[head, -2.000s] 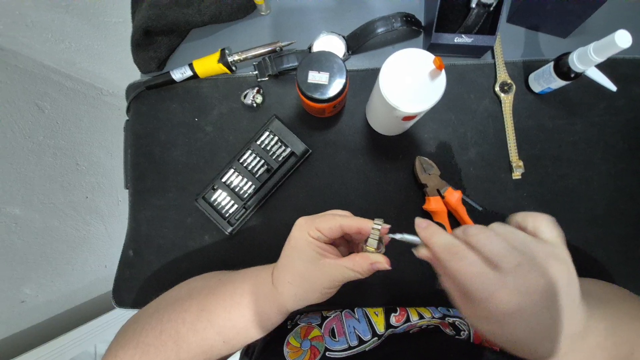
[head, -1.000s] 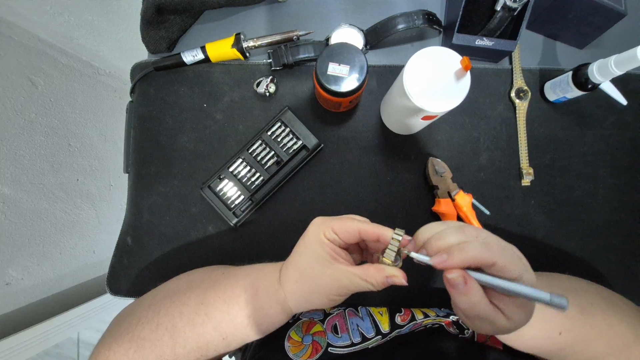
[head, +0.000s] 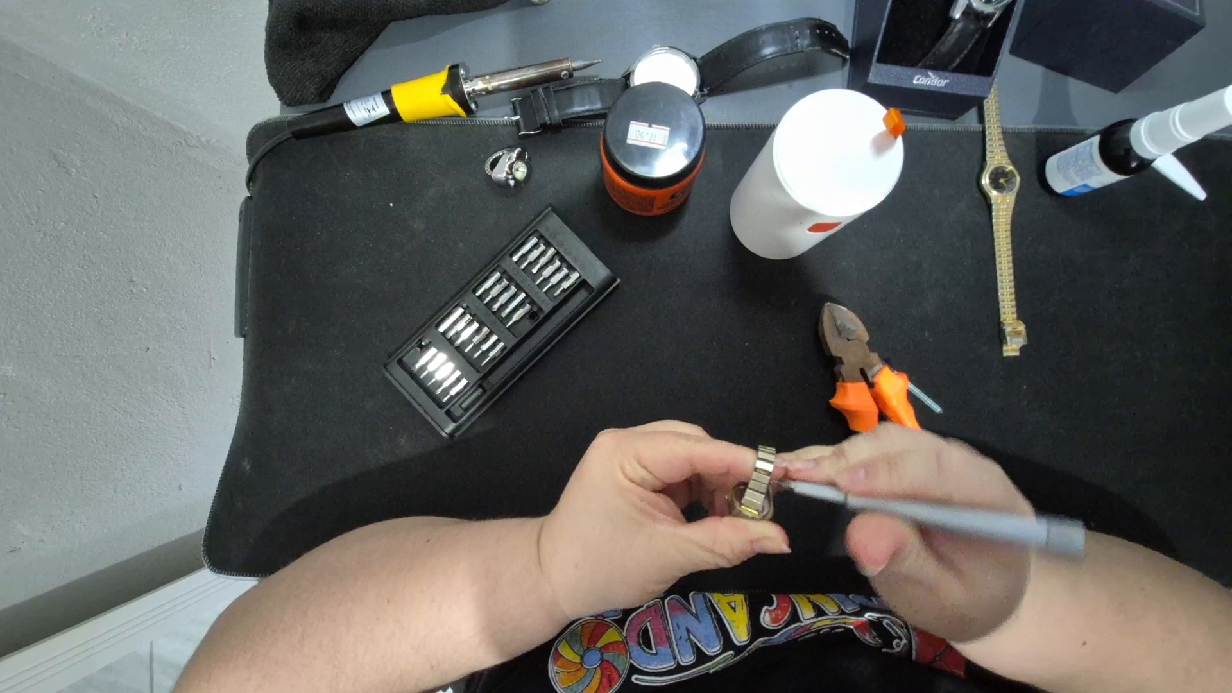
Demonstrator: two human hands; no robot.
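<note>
My left hand (head: 664, 505) pinches a gold-toned wristwatch with a metal link bracelet (head: 759, 479) between thumb and fingers. My right hand (head: 929, 520), blurred, holds a slim silver precision screwdriver (head: 962, 519). The tool's tip is at the right side of the bracelet, close to the watch case; whether it touches cannot be told. My right fingertips meet the bracelet's edge near my left index finger. Beyond my right hand lie combination pliers with orange handles (head: 859, 371), partly hidden by it. A black case of screwdriver bits (head: 500, 322) lies on the black mat to the left.
Along the back are a yellow-and-black soldering iron (head: 423, 96), a black-strap watch (head: 770, 43), a black-lidded jar (head: 653, 144), a white bottle (head: 818, 173) and a boxed watch (head: 924, 77). A silver ring-like item (head: 507, 166), a gold watch (head: 1001, 181) and a spray bottle (head: 1088, 164) also stand or lie there.
Since two seconds ago, my right hand has changed its angle, and the screwdriver's shaft now shows at full length. My left hand keeps hold of the watch. The view has shifted slightly.
</note>
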